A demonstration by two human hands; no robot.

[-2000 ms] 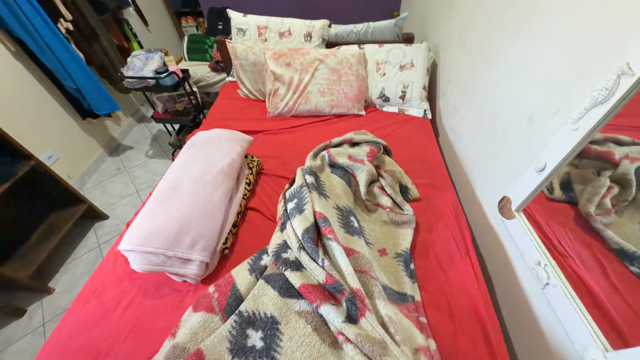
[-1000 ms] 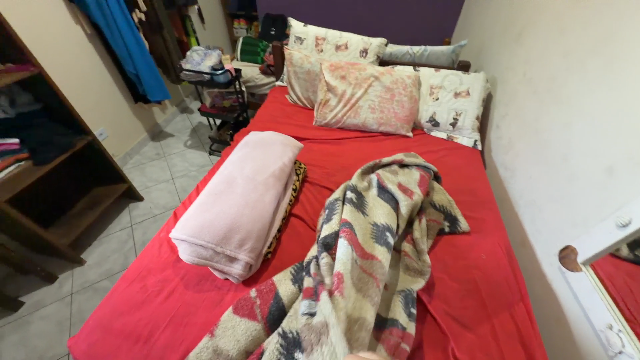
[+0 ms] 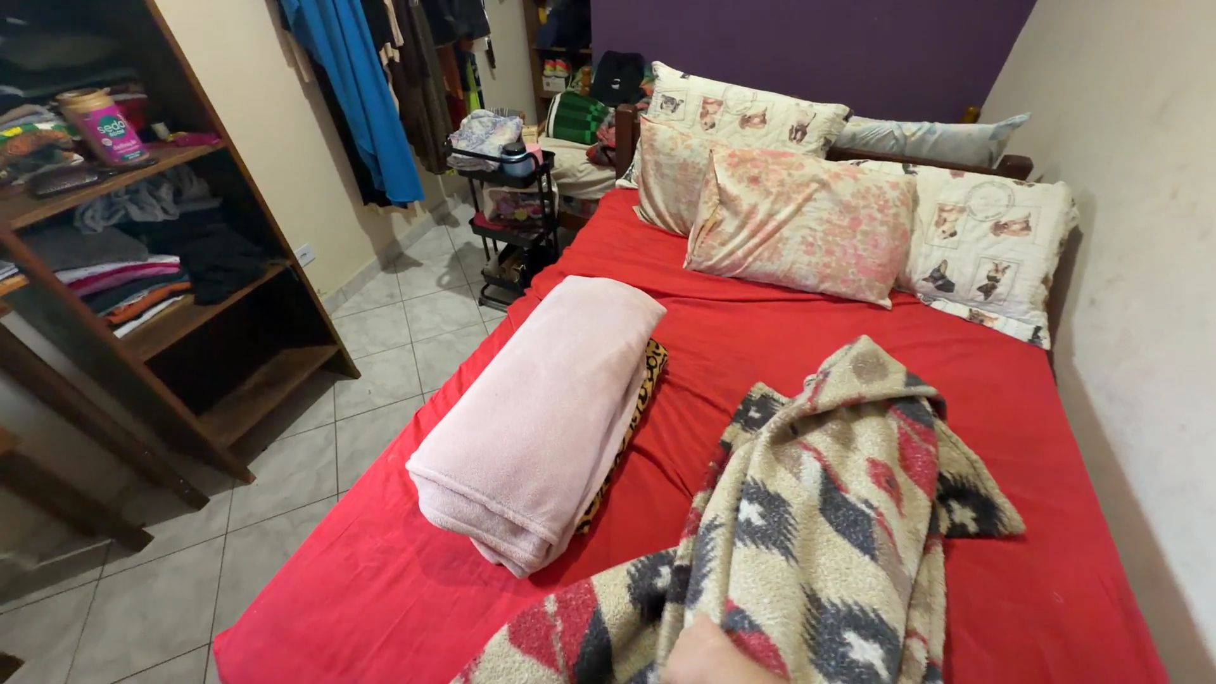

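A beige, red and dark-grey patterned fleece cloth (image 3: pixel 807 513) lies bunched on the red bed sheet (image 3: pixel 1026 608), with a hood-like fold at its top and a flap out to the right. At the bottom edge of the view my right hand (image 3: pixel 720 655), partly cut off, is closed on a ridge of this cloth. To its left a folded pink fleece blanket (image 3: pixel 546 418) lies lengthwise, with a leopard-print cloth (image 3: pixel 627 432) showing along its right side and beneath it. My left hand is out of view.
Several pillows (image 3: pixel 798 223) lean at the headboard (image 3: pixel 1012 167). Left of the bed stand an open wooden shelf unit (image 3: pixel 304 380) with folded clothes and a black trolley (image 3: pixel 484 176). Clothes hang on the wall behind. A pale wall (image 3: pixel 1140 237) runs along the bed's right side.
My right hand has come into view at the bottom, on the patterned cloth. The cloth's lower part has been drawn together and its right flap now spreads outward. The view has turned left.
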